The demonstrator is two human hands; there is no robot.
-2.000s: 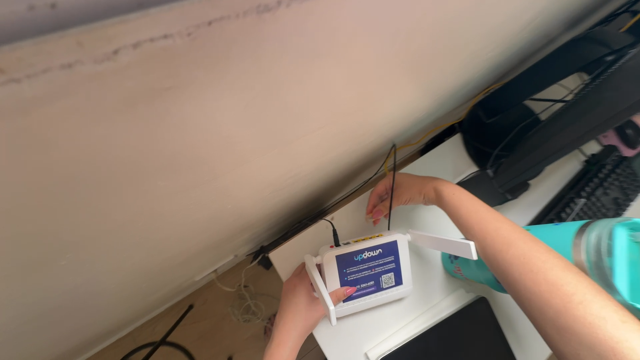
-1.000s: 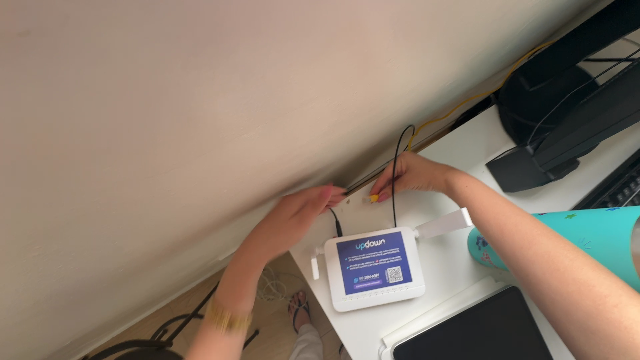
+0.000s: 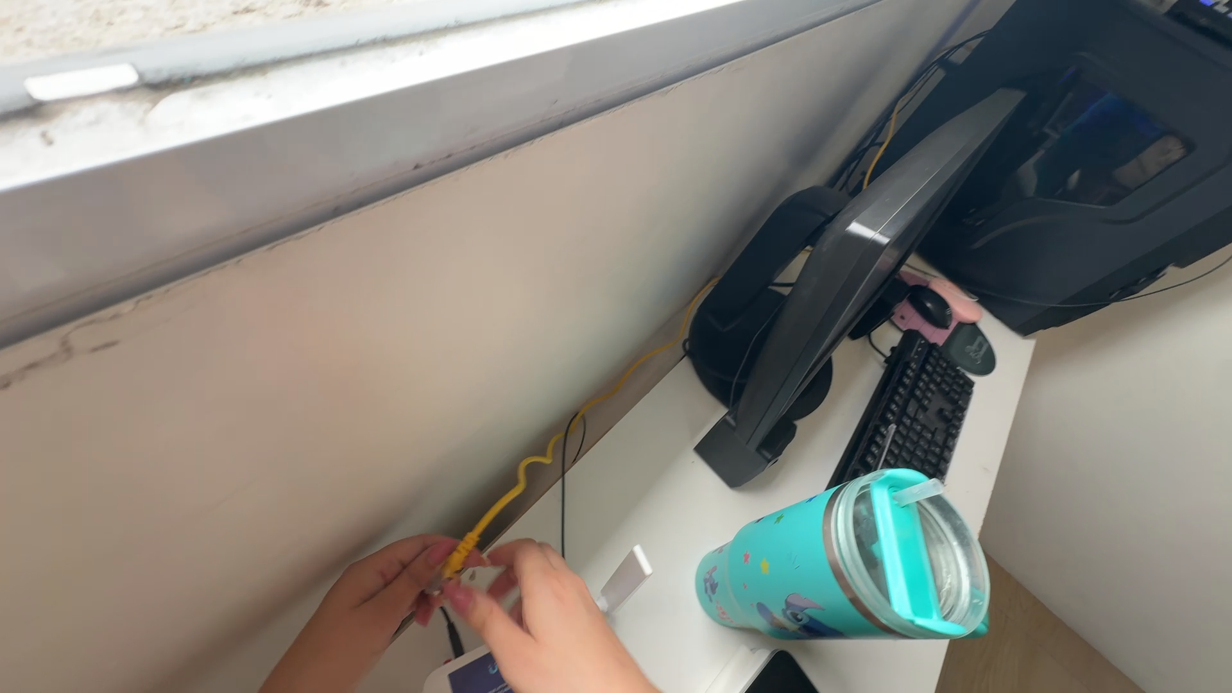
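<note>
Near the bottom centre, my left hand point(image 3: 371, 606) and my right hand point(image 3: 549, 616) meet around the plug end of a yellow network cable point(image 3: 525, 481). Fingers of both hands pinch the plug, whose tip is partly hidden. Below them, the white router point(image 3: 462, 674) shows only a corner with its blue label, beside a black power plug point(image 3: 452, 633). One white router antenna point(image 3: 626, 577) sticks up right of my right hand. A thin black cable point(image 3: 564, 491) rises behind that hand.
A turquoise tumbler point(image 3: 780, 568) with a straw stands on the white desk point(image 3: 645, 481). Beyond are a monitor point(image 3: 857, 241), a black keyboard point(image 3: 914, 404), a mouse point(image 3: 930, 306) and a black computer case point(image 3: 1088, 173). The wall point(image 3: 385, 337) runs along the desk's left edge; a tablet point(image 3: 780, 674) lies below.
My left hand has left the router, where it was two seconds ago, and joined my right hand at the yellow cable's plug. More yellow cable now shows above the desk edge. The view has shifted.
</note>
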